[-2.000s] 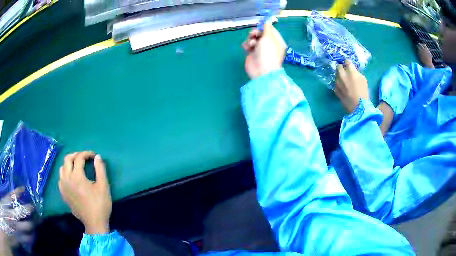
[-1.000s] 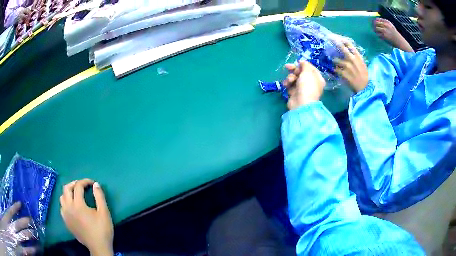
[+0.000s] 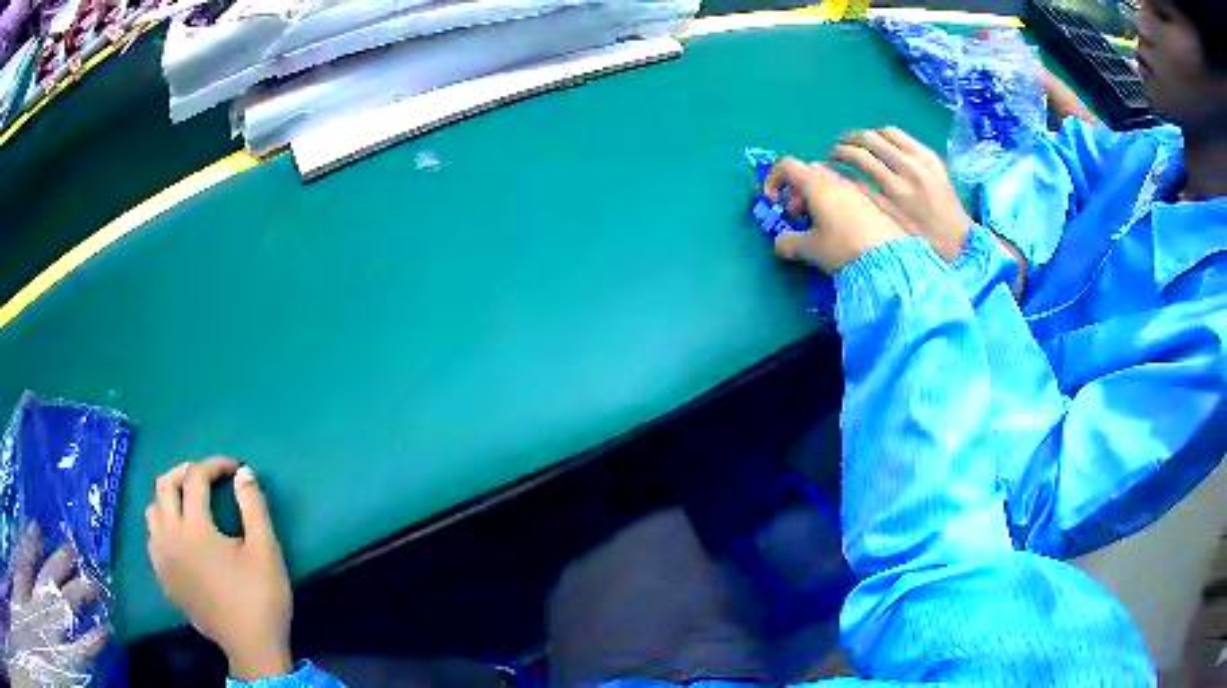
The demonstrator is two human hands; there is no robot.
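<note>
My right hand (image 3: 828, 215) reaches across to the right side of the bench, fingers closed around a small bunch of short blue straps (image 3: 770, 212). The hand hides part of the bunch. My left hand (image 3: 215, 565) rests at the bench's front edge at lower left, fingers curled, thumb apart, nothing visible in it. A clear bag of blue straps (image 3: 67, 470) lies at the far left, under another person's hand. A crumpled clear bag with blue pieces (image 3: 993, 101) is at the upper right.
A worker in a blue smock (image 3: 1130, 323) sits close on the right; one hand (image 3: 908, 182) touches or nearly touches mine. Stacked white trays (image 3: 458, 114) stand at the rear of the green bench (image 3: 471, 309). A black tray (image 3: 1090, 54) is at upper right.
My right hand has come from the rear trays towards the right front and closed on the blue straps. The crumpled bag has moved away to the upper right. My left hand has barely moved.
</note>
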